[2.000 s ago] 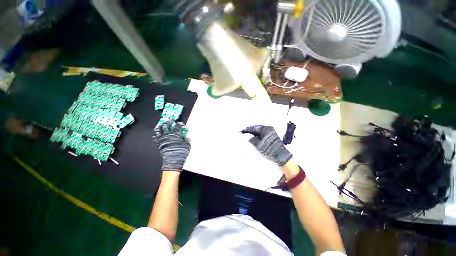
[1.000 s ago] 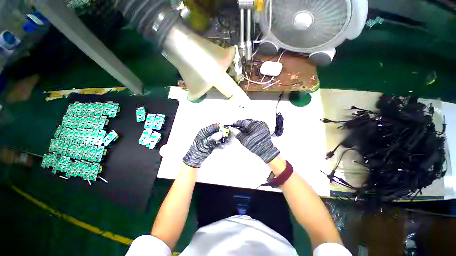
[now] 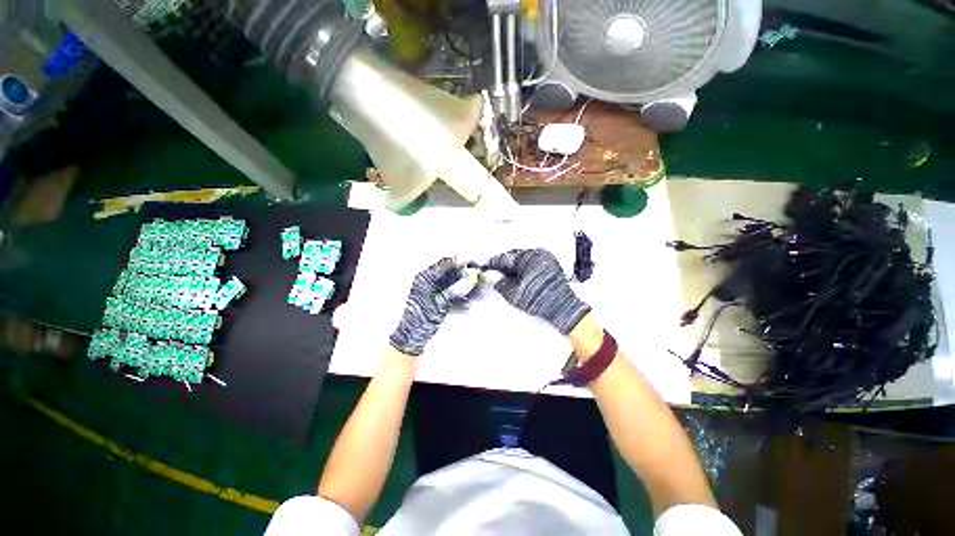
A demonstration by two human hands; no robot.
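My left hand [image 3: 427, 304] and my right hand [image 3: 536, 288], both in grey-black knit gloves, meet over the white sheet [image 3: 419, 356]. Between their fingertips is a small pale piece with a yellow spot [image 3: 471, 277], probably a small circuit board; the fingers partly cover it. A black cable lead [image 3: 583, 254] lies on the sheet to the right of my right hand. Green-white PCB panels [image 3: 162, 293] lie in rows on the black mat [image 3: 267, 366], with several small boards [image 3: 314, 274] apart from them at the mat's right side.
A tangled black cable pile [image 3: 848, 304] lies at the right. The cream fume extractor nozzle [image 3: 419, 131] points down towards my hands from above. Behind stand a wooden base block [image 3: 618, 157] with a white box [image 3: 561, 138], upright metal rods [image 3: 506, 63] and a round fan [image 3: 628, 37].
My left hand has left the boards on the mat and come to the middle, where it meets my right hand at the small piece. The camera view has also shifted.
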